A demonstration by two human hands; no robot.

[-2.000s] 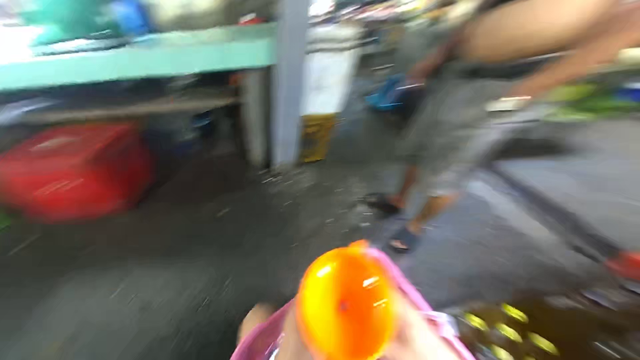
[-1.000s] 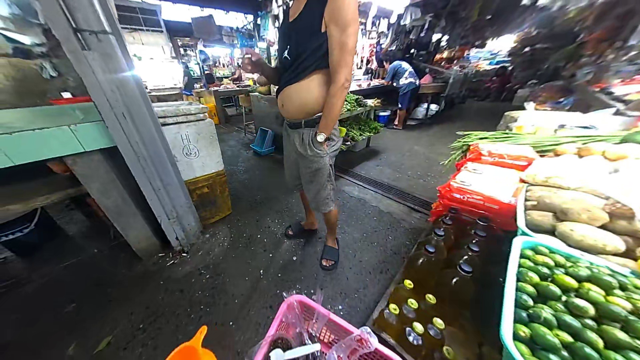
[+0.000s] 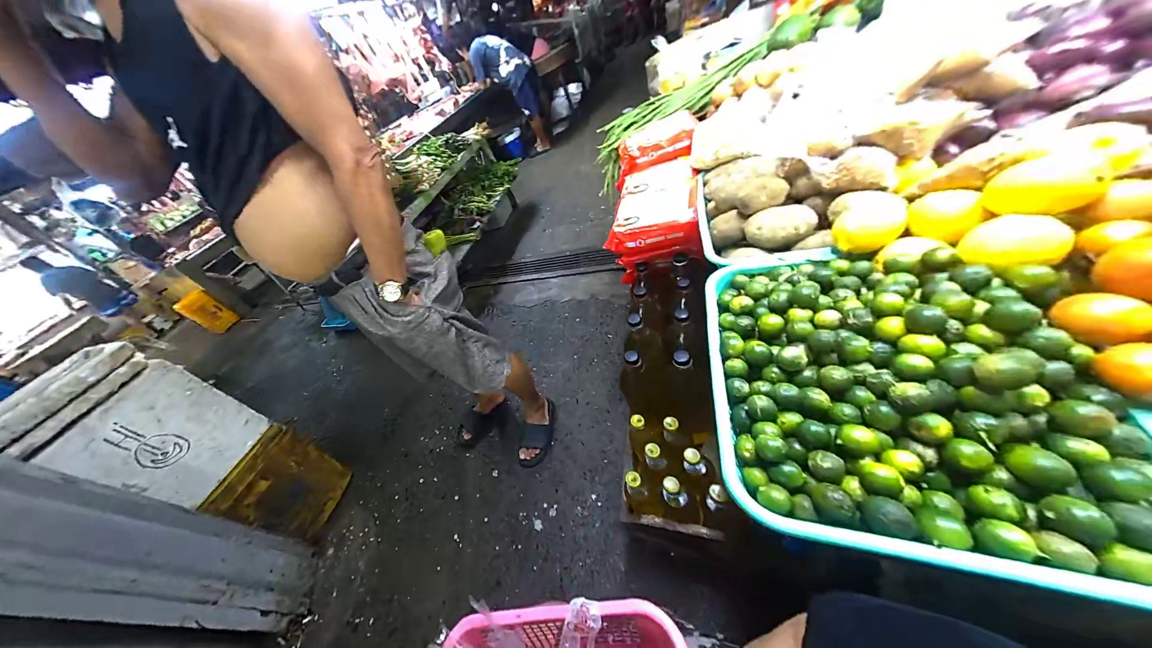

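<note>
Neither my left hand nor my right hand shows in the head view. At the bottom centre is a pink plastic basket, cut off by the frame edge, with clear plastic at its rim. What else lies in it is hidden. To its right, a bare bit of skin and a dark piece of clothing show at the lower edge; which body part it is, I cannot tell. A turquoise-rimmed tray holds many small green citrus fruits, close to the dark cloth.
Bottles with dark and yellow caps stand beside the tray. Potatoes, yellow and orange fruits and red packs lie behind. A person in grey shorts stands ahead. A white box and a grey post are left.
The view has swung right, towards the produce. The orange object seen earlier, with hands around it in the oldest frame, is out of view. The standing person now appears further left.
</note>
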